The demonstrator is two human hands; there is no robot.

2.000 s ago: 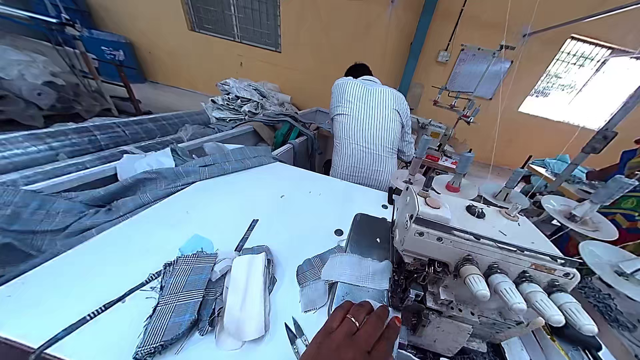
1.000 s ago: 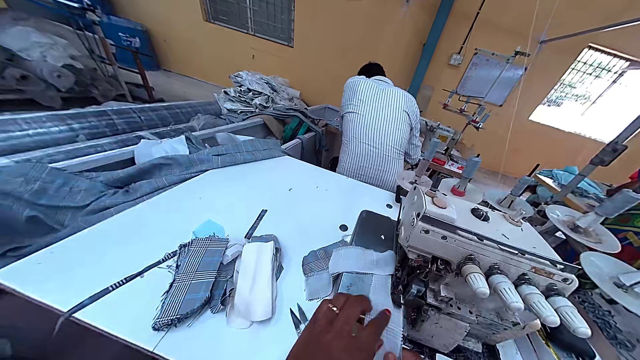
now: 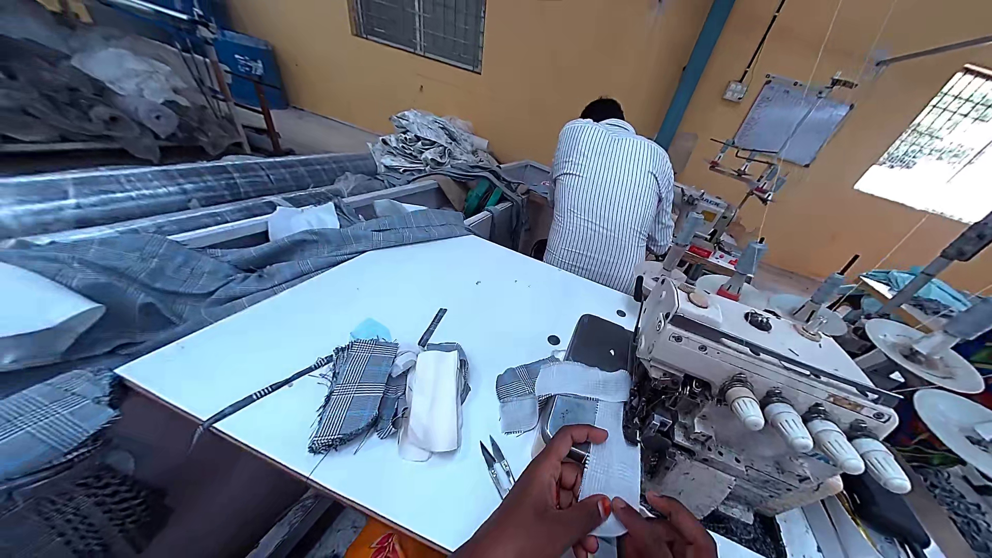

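Note:
A pale strip of fabric lies beside the needle area of an overlock sewing machine. My left hand pinches its near end between thumb and fingers. From the right, my right hand meets it there, fingertips on the same end; its lower part is cut off by the frame edge. Another pale band crosses the machine's plate, beside a grey checked piece. Thread snips lie with blades apart left of my left hand. Checked fabric pieces and a folded white piece rest on the white table.
A person in a striped shirt stands bent beyond the table, back turned. Grey checked cloth drapes over the table's left edge. Thread cones and round white spool plates stand at the right. Piled fabric lies behind.
My right hand has come clearly into view at the strip's near end. My left hand, earlier spread palm down near the plate, now pinches the strip, whose near end shows more.

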